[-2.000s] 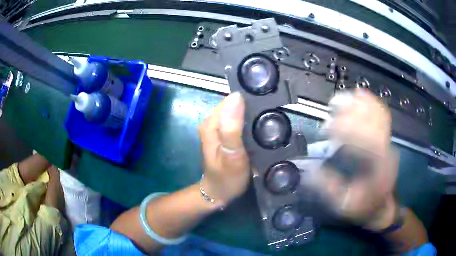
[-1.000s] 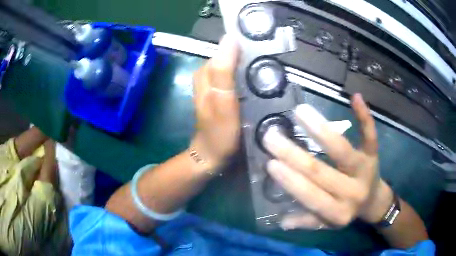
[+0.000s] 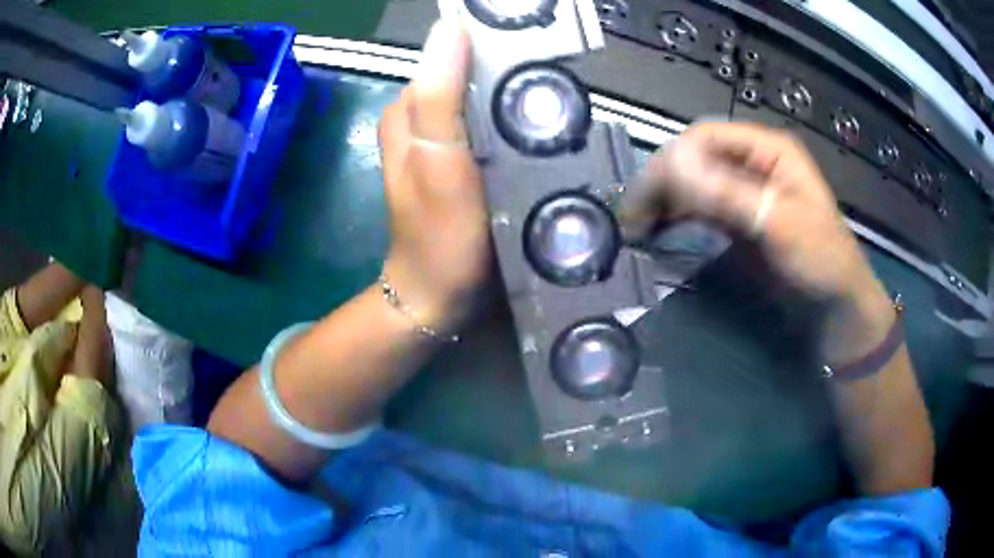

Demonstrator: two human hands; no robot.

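Note:
A long grey bracket (image 3: 589,415) is held tilted above the bench, its upper end cut off by the picture's top edge. It carries several round black-ringed units with shiny pale-violet centres, one of them a lens unit (image 3: 571,239) near the middle. My left hand (image 3: 441,207) grips the bracket's left edge. My right hand (image 3: 752,202) is blurred at the bracket's right side, fingers bent in near the middle units. Whether it holds anything cannot be told. A crumpled white wipe (image 3: 678,256) shows partly behind the bracket, below my right hand.
A blue parts bin (image 3: 180,221) at the left holds two dark blue glue bottles (image 3: 183,138) with pale caps. Flat line plates (image 3: 807,98) lie along the rail behind the bench, with conveyor rails (image 3: 872,55) beyond. A person in yellow (image 3: 55,425) is at lower left.
My right hand was blurred at the right, then lay spread over the lower units; now it is drawn up, fingers bent, beside the middle. The bracket has shifted up in view, and its lower units show again.

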